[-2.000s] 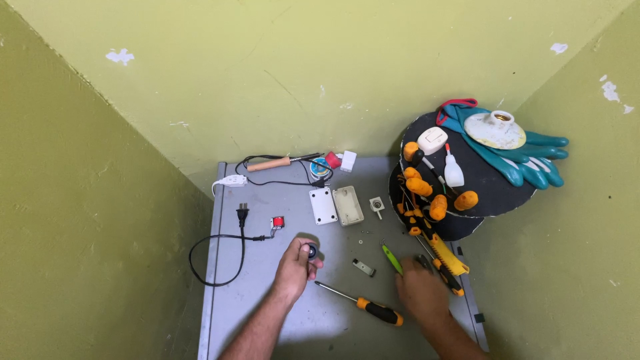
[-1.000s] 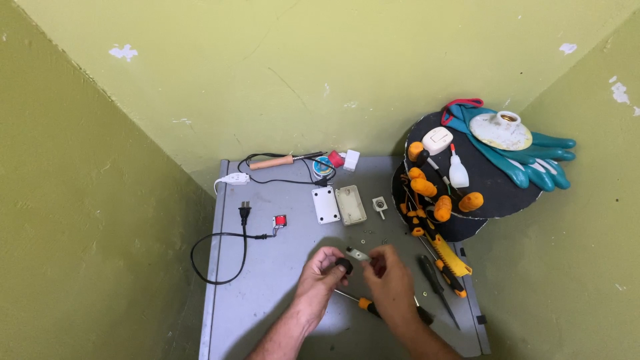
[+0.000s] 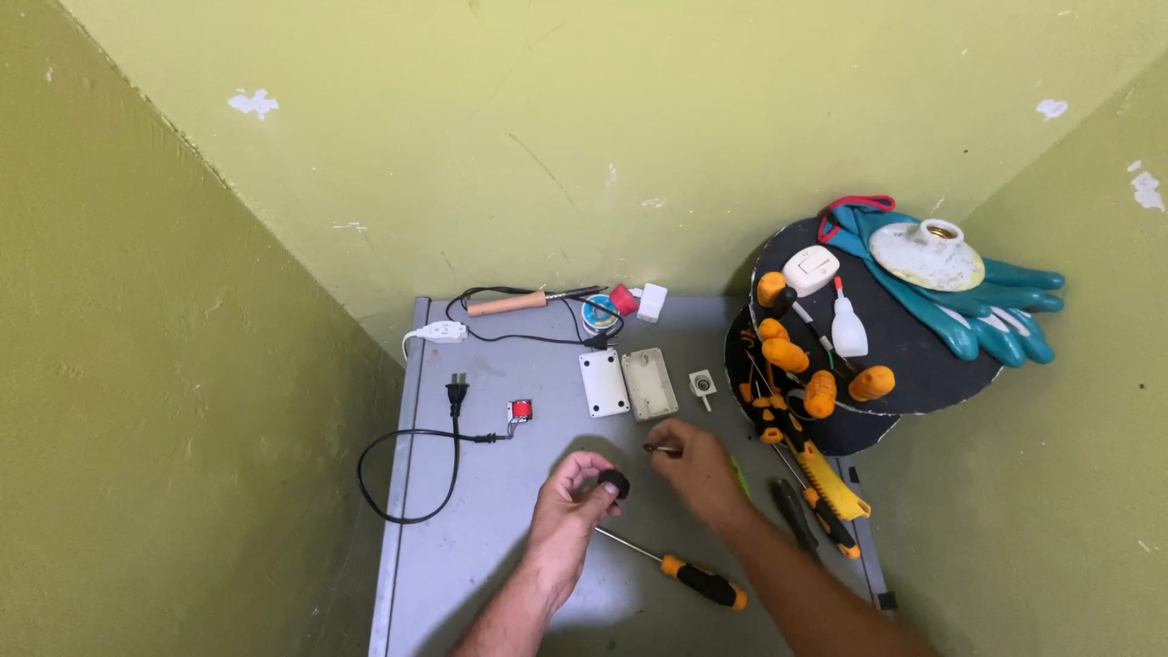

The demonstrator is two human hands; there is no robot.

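My left hand (image 3: 577, 506) holds a small round black part (image 3: 614, 484) between thumb and fingers, above the grey table. To its right, my right hand (image 3: 695, 464) pinches a small metal piece (image 3: 663, 449), mostly covered by the fingers. A screwdriver (image 3: 703, 581) with an orange and black handle lies below both hands. Beyond them are a white plastic cover (image 3: 604, 384), an open beige plastic box half (image 3: 651, 383) and a small square fitting with a stem (image 3: 702, 384). A small red coil (image 3: 521, 410) joined to a black cord with a plug (image 3: 456, 394) lies at left.
A wooden-handled soldering iron (image 3: 507, 303), a solder spool (image 3: 599, 313) and a white extension socket (image 3: 441, 332) lie at the back. Black round stands (image 3: 922, 392) at right hold orange-handled tools, a glue bottle (image 3: 849, 328), teal gloves (image 3: 976, 310) and a lamp holder (image 3: 927, 255). Walls enclose the table.
Two seconds ago my right hand was at the green tool on the right, and the metal piece lay on the table. Now that hand holds the piece, a little away from my left hand.
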